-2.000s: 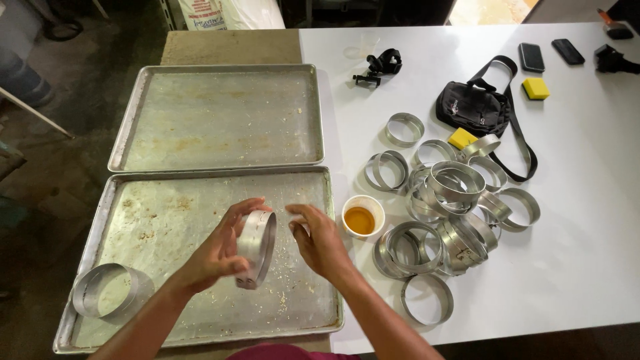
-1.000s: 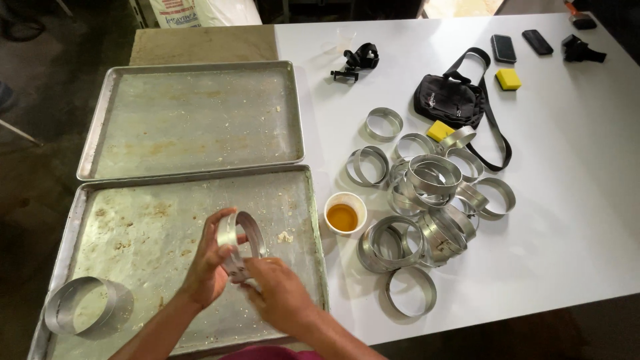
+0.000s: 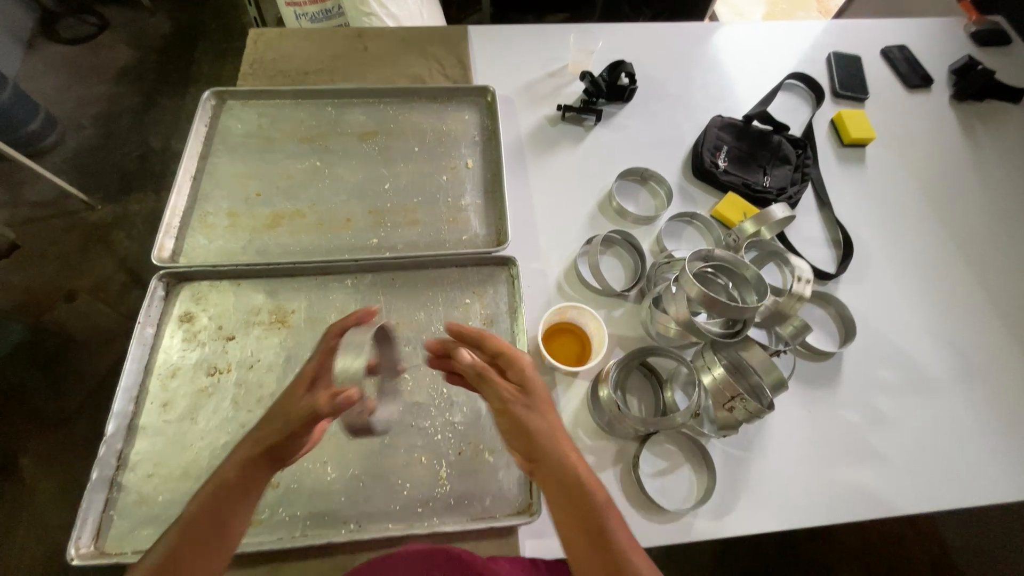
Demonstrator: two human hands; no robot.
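Note:
Over the nearer metal baking tray (image 3: 240,448), my left hand (image 3: 308,396) grips a metal ring (image 3: 352,376), which is blurred and tilted on its side. My right hand (image 3: 488,380) is just right of that ring, fingers apart, with nothing seen in it. Beyond its fingers, a white cup (image 3: 574,310) of amber liquid stands beside the tray. Many metal rings (image 3: 724,284) lie heaped on the white table to the right. One ring (image 3: 674,472) lies at the near side of the heap.
A second baking tray (image 3: 336,176) lies behind the first. Farther right on the white table (image 3: 904,320) are a black bag (image 3: 752,160), yellow sponges (image 3: 854,128) (image 3: 734,210), a black strap mount (image 3: 608,84), a clear cup (image 3: 585,53) and dark flat devices (image 3: 848,76).
My right hand has moved off the held ring to the right. The ring seen at the left of the nearer tray in both earlier frames is no longer there. The view has shifted.

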